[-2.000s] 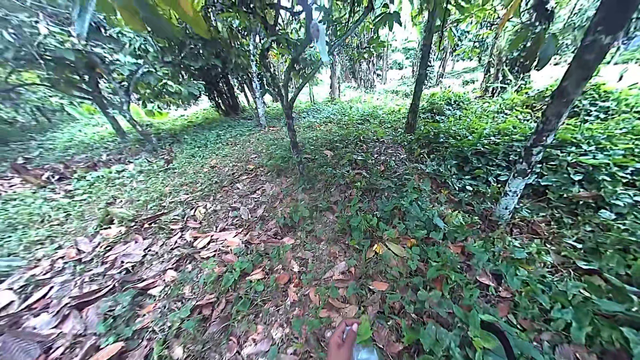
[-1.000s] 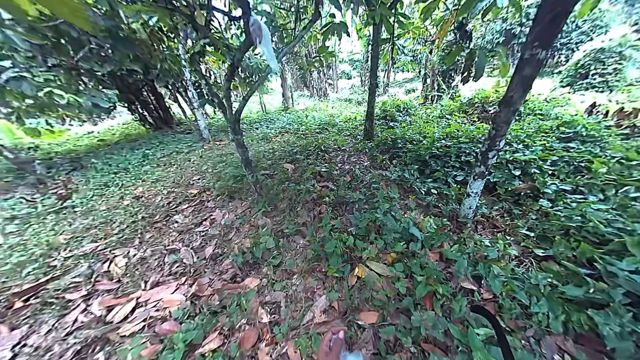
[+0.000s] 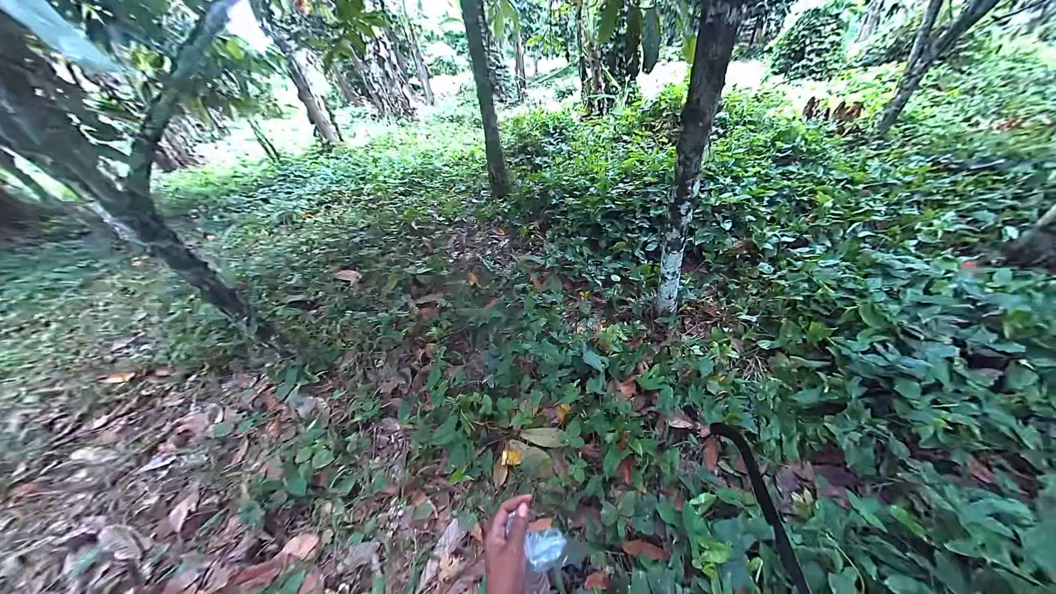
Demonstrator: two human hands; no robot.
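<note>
My left hand (image 3: 506, 544) is at the bottom centre, its fingers bent against a crumpled piece of clear plastic (image 3: 544, 549), probably a bag. The plastic hangs on the right side of the fingers, above leaf litter and low green plants. A long black tool with a curved, hooked end (image 3: 767, 503) rises from the bottom edge, right of that hand. Its lower end lies outside the view, so what holds it is hidden. My right hand is not in view.
A forked tree (image 3: 190, 264) leans at left, with pale plastic (image 3: 62, 33) at the upper left. A slim trunk (image 3: 487, 107) and a white-patched trunk (image 3: 681, 190) stand ahead. Dense ground plants (image 3: 932, 371) cover the right side; dry leaves (image 3: 190, 511) lie at lower left.
The view has moved forward and turned right, bringing the white-patched trunk nearer. More of the black hooked tool shows than two seconds ago. My left hand stays low with the plastic.
</note>
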